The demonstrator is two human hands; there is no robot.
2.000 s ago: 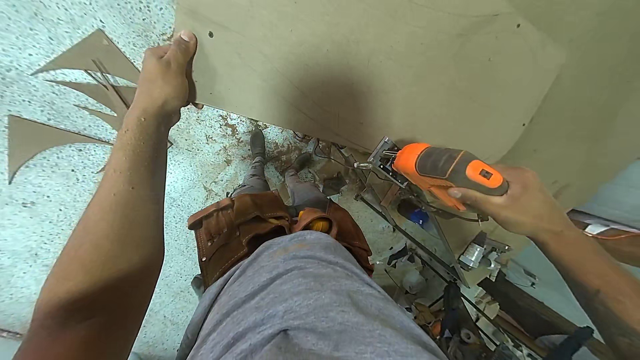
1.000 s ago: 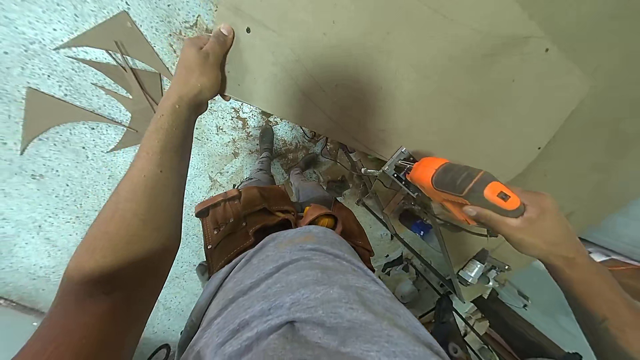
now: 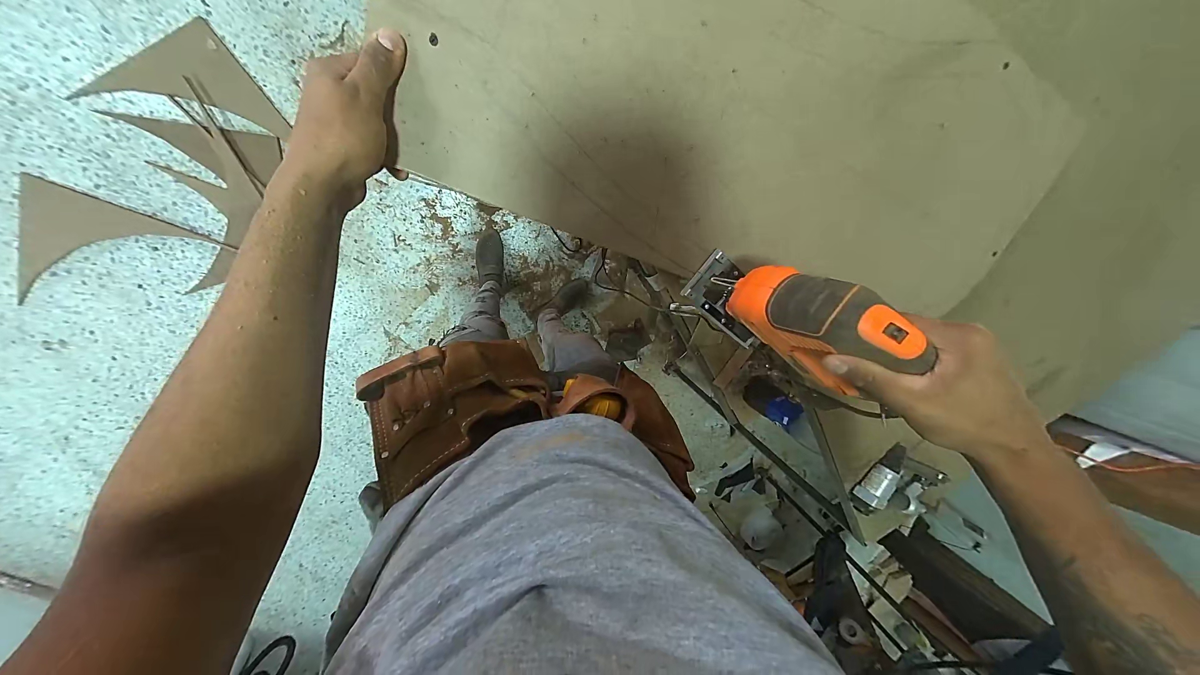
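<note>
My left hand (image 3: 347, 112) grips the left edge of a large tan sheet (image 3: 825, 141), thumb on top and fingers under it. The sheet looks like fibreboard and has a few small dark holes. In my right hand (image 3: 956, 384) is an orange and grey jigsaw (image 3: 825, 319), its metal base plate (image 3: 717, 295) tilted up at the sheet's near edge. I cannot tell whether the blade touches the sheet. A leather tool pouch (image 3: 450, 403) hangs at my waist over a grey shirt.
Curved, pointed offcuts (image 3: 103, 225) of the same tan board lie on the speckled floor at the left. A metal frame (image 3: 778, 459) stands low at the right, with a metal tool (image 3: 881, 483), dark timber (image 3: 975, 581) and clutter around it. Cables run beneath the sheet's edge.
Both hands keep their holds on the sheet and the jigsaw. The jigsaw stays at the sheet's near edge, with its base plate tilted slightly differently. The view has shifted a little.
</note>
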